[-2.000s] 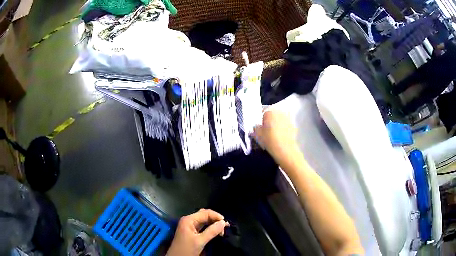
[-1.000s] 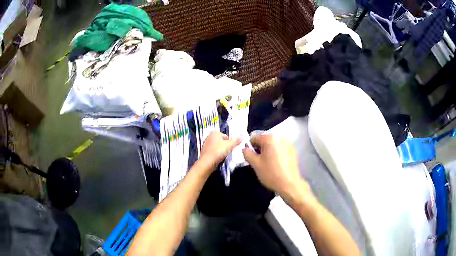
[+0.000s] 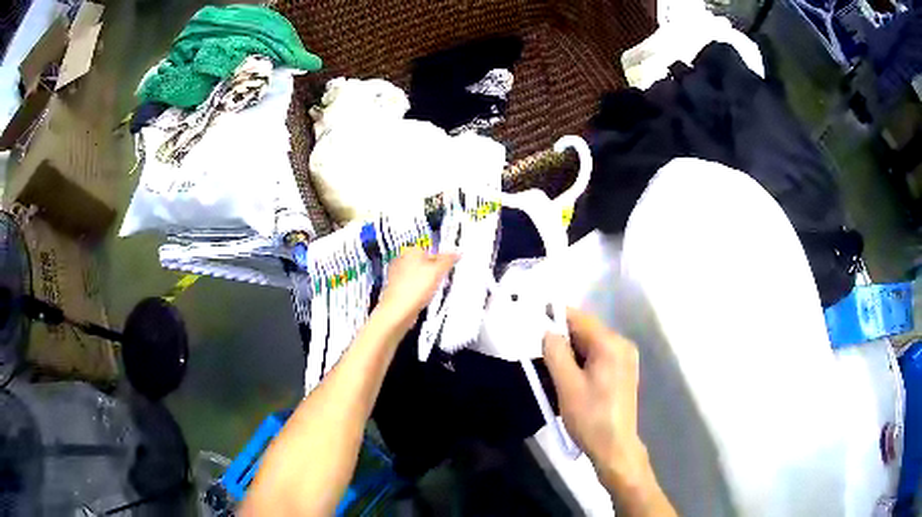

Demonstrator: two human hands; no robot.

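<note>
A row of white hangers with green, yellow and blue marks hangs in front of the wicker basket. My left hand is on the front part of this row, its fingers against the hangers near the right end. My right hand grips a separate white hanger, its hook up and its lower arm pointing down past my fingers. A white piece shows between my hands; I cannot tell whether it is part of a hanger. Black cloth lies below the hangers.
The white padded board is on the right, with a black garment heap behind it. The brown wicker basket is at the back. A white bag with green cloth is left. A blue plastic basket is low left.
My right hand has moved right and down, drawing a white hanger apart from the row. My left hand has moved slightly left and stays at the row.
</note>
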